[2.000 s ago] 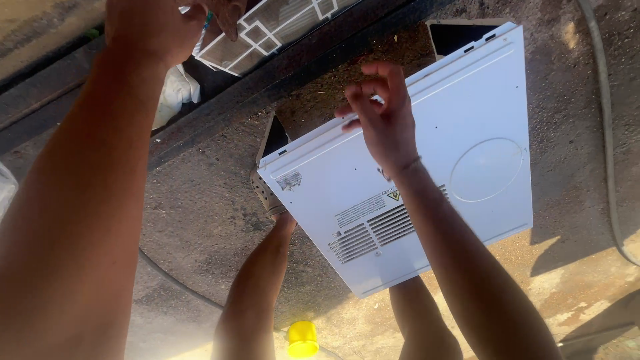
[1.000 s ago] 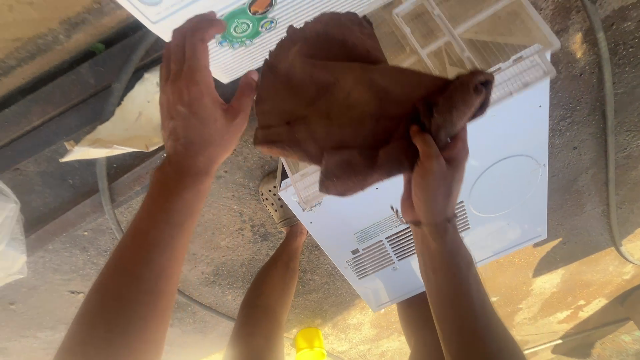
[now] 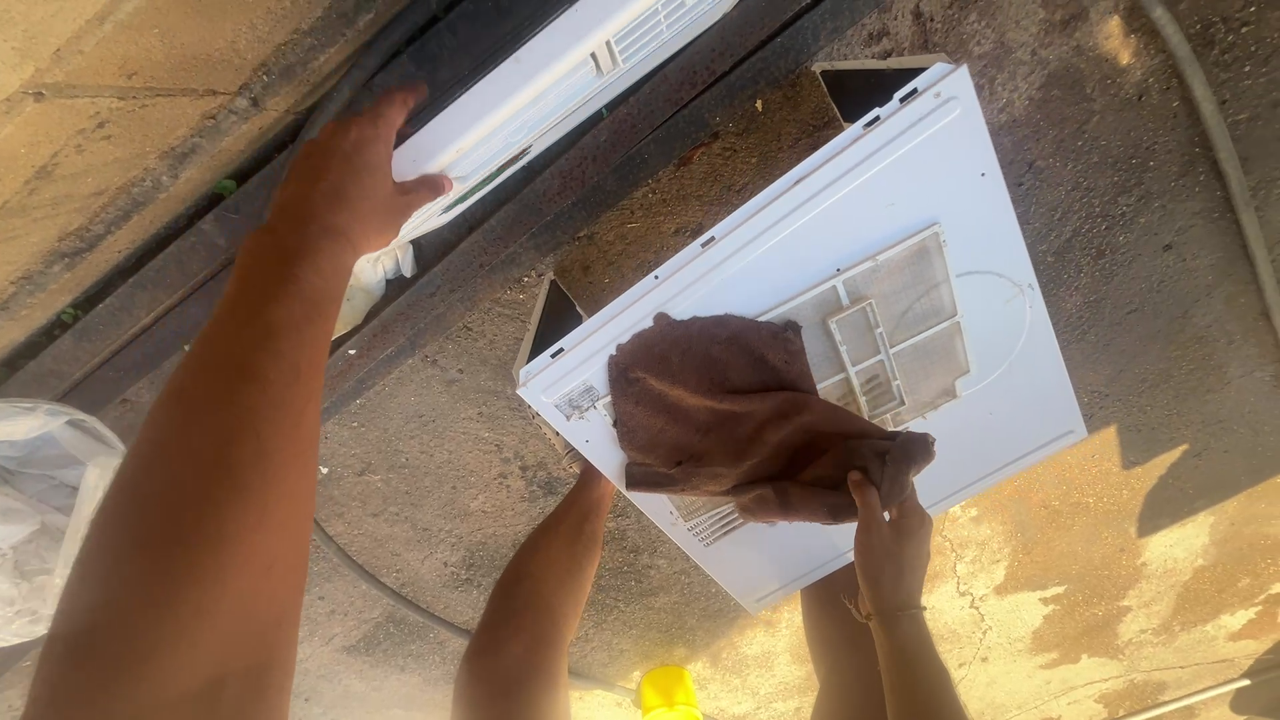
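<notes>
In my right hand (image 3: 890, 545) I grip one end of a crumpled brown cloth (image 3: 720, 400), which lies over a white sheet-metal panel (image 3: 1000, 230) with vent slots. Partly under the cloth, a white plastic mesh filter frame (image 3: 905, 310) rests on the panel. My left hand (image 3: 360, 170) is spread with its fingers apart at the near end of a long white slatted plastic housing (image 3: 540, 105) at the upper left. Whether the fingertips touch the housing I cannot tell.
Rusty metal bars (image 3: 600, 170) run diagonally along the ground beside the housing. A clear plastic bag (image 3: 50, 510) is at the left edge, a yellow object (image 3: 668, 692) at the bottom. A grey hose (image 3: 1215, 130) curves down the right side. My legs are below the panel.
The cloth, held up over the panel a second ago, now lies lower on it. The filter frame now rests on the panel. The white housing has moved from beside the cloth to the upper left.
</notes>
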